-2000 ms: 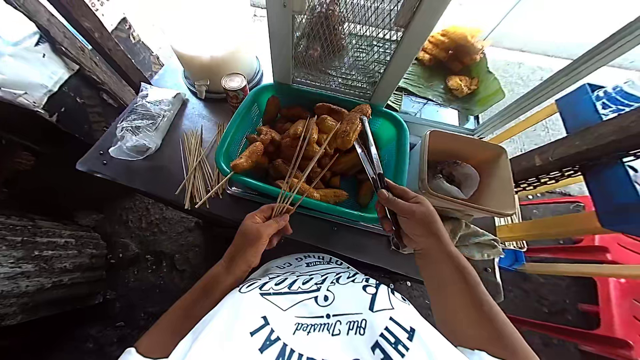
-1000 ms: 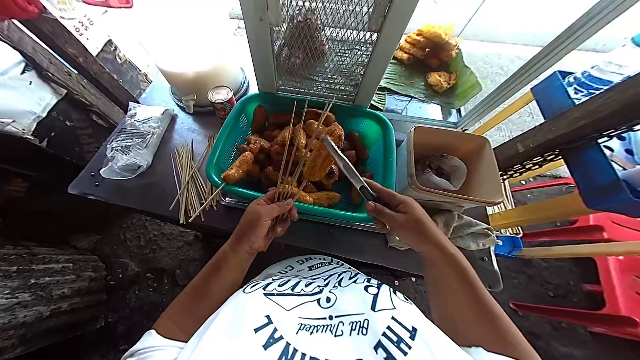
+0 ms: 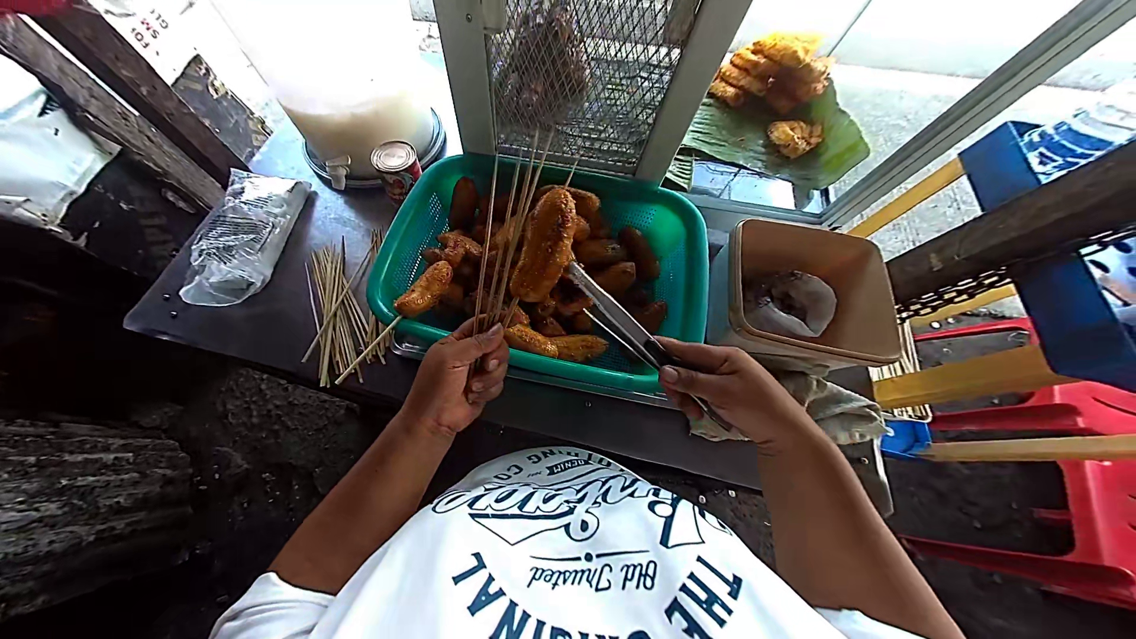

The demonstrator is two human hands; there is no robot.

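My left hand [image 3: 461,371] is closed around the lower ends of several bamboo skewers [image 3: 493,240], which point up over the green plastic basket [image 3: 688,266]. My right hand [image 3: 719,382] holds metal tongs [image 3: 617,318] near their handle end. At the tongs' tips a fried banana piece [image 3: 546,244] stands upright beside the skewers; whether a skewer pierces it I cannot tell. Below it the basket holds many more browned pieces, and one skewered piece [image 3: 424,288] lies over the left rim with its stick reaching toward the loose skewers [image 3: 337,311] on the table.
Left of the basket lie a clear plastic bag [image 3: 244,235], a tin can [image 3: 396,169] and a drink dispenser [image 3: 355,133]. To its right stands a tan container [image 3: 812,337] with a plastic bag inside. Fried food on a banana leaf [image 3: 839,133] sits behind glass.
The tongs were over the right part of the basket two seconds ago. They have come left to the skewers, and the piece at their tips now stands upright there. The left hand has kept its skewers.
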